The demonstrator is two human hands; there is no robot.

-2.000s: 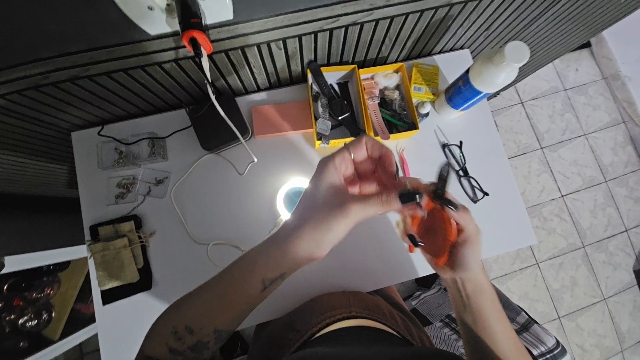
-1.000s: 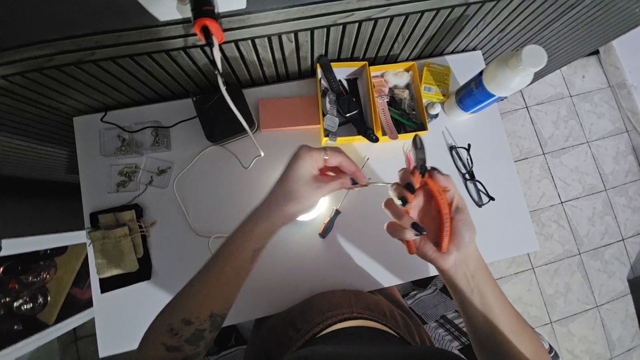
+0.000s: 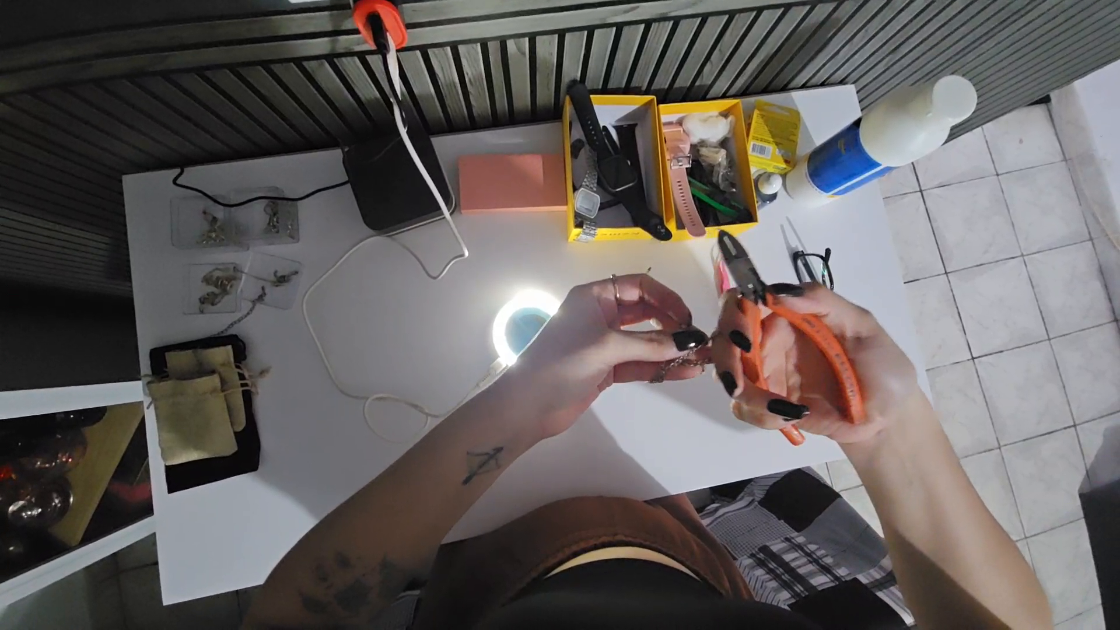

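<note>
My left hand (image 3: 626, 341) pinches a small silvery chain (image 3: 678, 360) between thumb and fingers, just right of a lit ring lamp (image 3: 523, 327). Close beside it, my right hand (image 3: 809, 363) holds orange-handled cutting pliers (image 3: 818, 346), their dark jaws pointing up and away. The fingertips of my right hand meet the chain's right end. Whether the plier jaws are fully closed is hard to tell. Behind the pliers lies a pink-handled tool (image 3: 723, 273), partly hidden, with black-framed glasses (image 3: 815, 262) to its right.
Yellow boxes (image 3: 612, 234) of watches and straps stand at the back, beside a pink box (image 3: 512, 183) and a white bottle (image 3: 875, 144). A black device (image 3: 398, 184), a white cable (image 3: 319, 337), small clear boxes with jewelry (image 3: 210, 229) and beige pouches (image 3: 197, 411) occupy the left.
The blue-handled screwdriver seen between the hands one second ago is now out of sight. My right hand has turned, with the pliers still in it, and both hands are closer together.
</note>
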